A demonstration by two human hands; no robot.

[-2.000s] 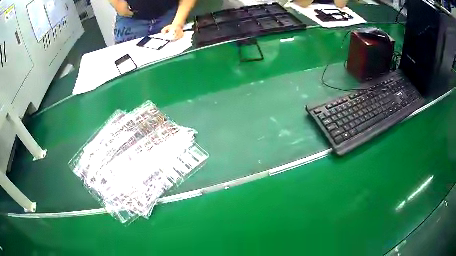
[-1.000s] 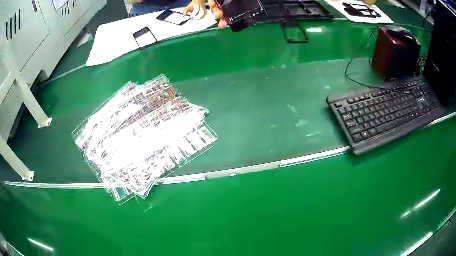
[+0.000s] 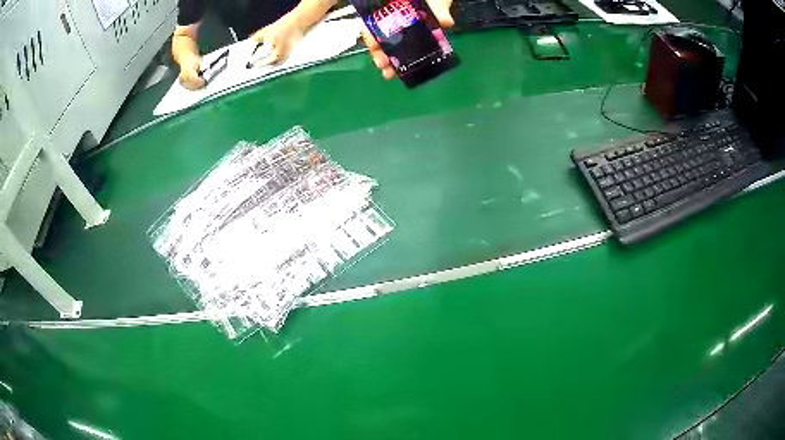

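Note:
Neither of my hands is in view. A stack of flat, shiny clear plastic bags of parts (image 3: 275, 232) lies fanned out on the green bench in front of me, left of centre. Its contents look white with brown-red marks, and glare hides much of them. Its lower corner lies over the pale strip that crosses the bench. Nothing touches the stack.
Another person's hands (image 3: 280, 43) handle small dark frames on a far white sheet (image 3: 318, 47). Another hand holds a lit phone (image 3: 409, 39) at top centre. A black tray (image 3: 516, 10), keyboard (image 3: 667, 176), red-brown box (image 3: 684, 76) and computer tower (image 3: 764, 86) stand beyond.
The view has shifted, so the bags sit slightly further right than a second ago. The phone at the top has come further into view with its screen lit. The other person's hands have moved over the far sheet.

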